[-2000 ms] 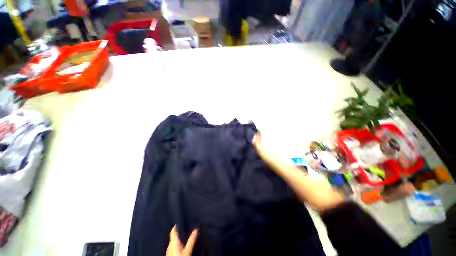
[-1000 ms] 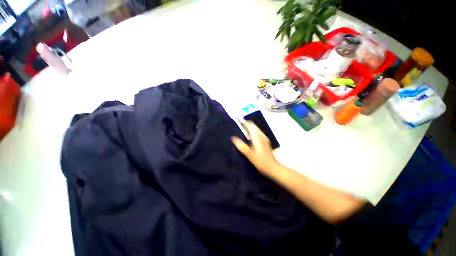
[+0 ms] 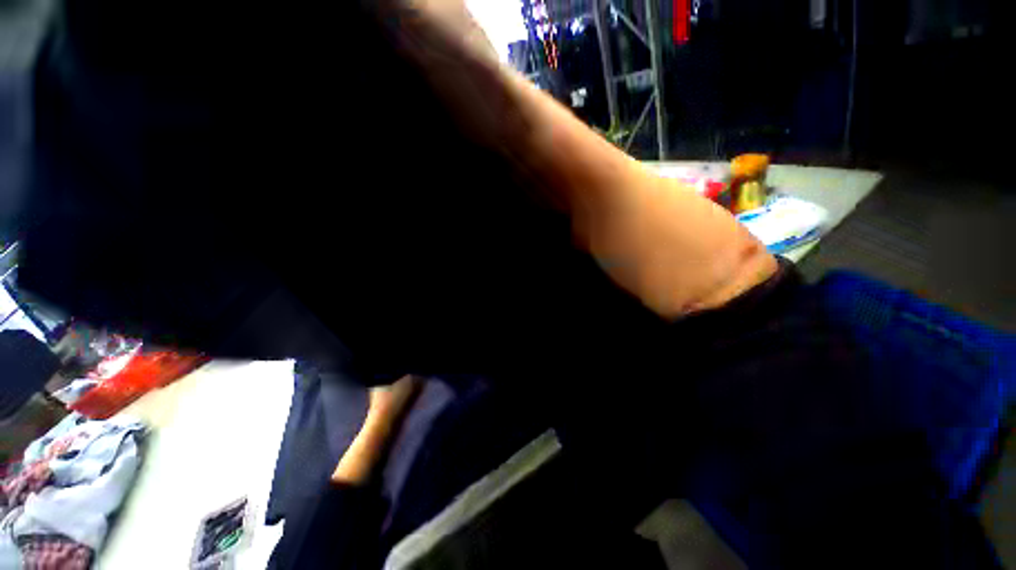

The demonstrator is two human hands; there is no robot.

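The dark jacket [image 3: 279, 200] is raised close in front of the camera and covers much of the view. My right forearm runs up and left across it to the top edge; my right hand is not visible there. My left forearm shows below the raised cloth, and my left hand is hidden behind the dark cloth. More dark navy cloth [image 3: 306, 445] lies on the pale table [image 3: 201, 429] beside that arm. A small button box [image 3: 223, 534] stands on the table at the lower left.
Grey garments with red check [image 3: 72, 479] lie at the far left, below a red basket [image 3: 139, 379]. A jar with an orange lid [image 3: 750, 184] and a white-blue packet [image 3: 789, 223] stand at the right table end. A blue crate [image 3: 936, 367] is at right.
The jacket has gone from lying on the table to being raised before the camera. My right arm has moved up from beside the phone. The plant and phone are no longer visible.
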